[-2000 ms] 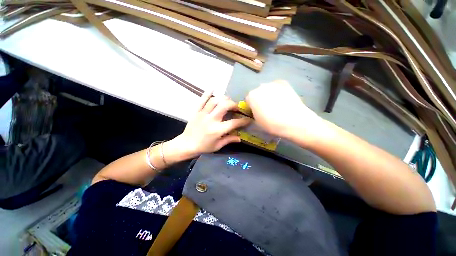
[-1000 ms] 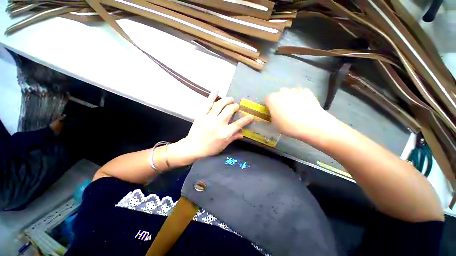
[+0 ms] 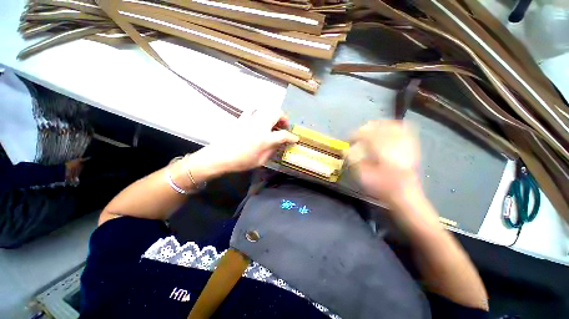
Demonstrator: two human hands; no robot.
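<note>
A yellow gauge block with a paler middle lies at the near edge of the grey slab. A narrow brown strap runs from the back left to my left hand, which hides part of it. My left hand is at the gauge's left end, with its fingers closed on the strap. My right hand is blurred, just right of the gauge; its fingers look curled, and I cannot tell if it holds anything.
Heaps of brown straps lie behind the slab on the left and right. A dark-headed hammer lies on the slab. Green-handled scissors lie right of the slab. Another person's hand shows at far left.
My right hand has moved right, off the gauge, which now shows more fully. My left hand has shifted to the gauge's left end. More of the scissors is visible.
</note>
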